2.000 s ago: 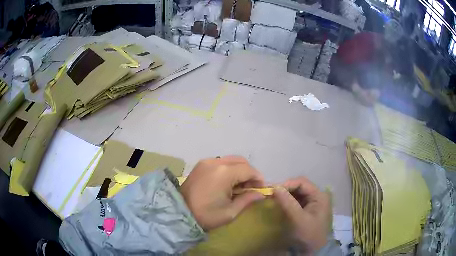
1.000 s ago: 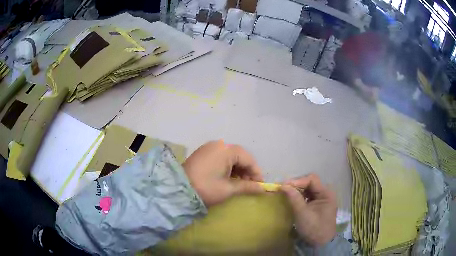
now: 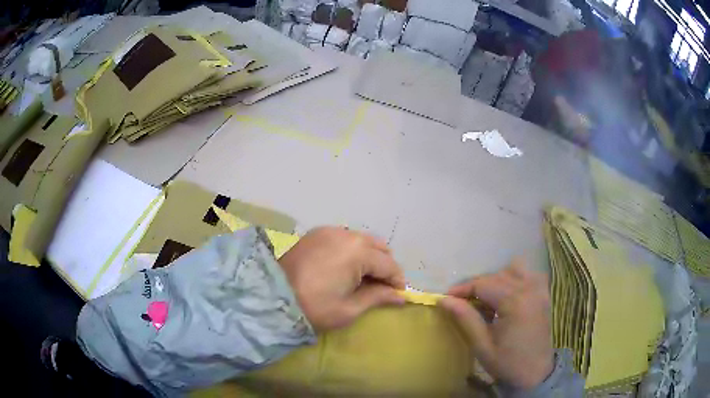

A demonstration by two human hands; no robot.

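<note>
A garment panel (image 3: 381, 354), yellow on the face towards me and blurred, hangs below both hands at the bottom centre. A narrow yellow folded edge (image 3: 423, 298) shows between my fingertips. My left hand (image 3: 339, 276), in a grey sleeve, pinches the edge on its left side. My right hand (image 3: 506, 322) pinches it just to the right, between thumb and fingers. Another khaki panel (image 3: 183, 210) with dark patches and a yellow flap lies behind my left sleeve, partly hidden by it.
Stacked khaki panels (image 3: 167, 85) with dark brown patches lie at the back left. A fanned stack of yellow panels (image 3: 615, 303) stands at the right. A crumpled white scrap (image 3: 492, 143) lies on the cardboard-covered table (image 3: 311, 183). A blurred person (image 3: 576, 85) is across the table at the right.
My hands have drawn slightly apart, with my right hand further right, so more of the yellow edge shows between them. The panel's yellow face spreads wider below. The camera view has shifted slightly.
</note>
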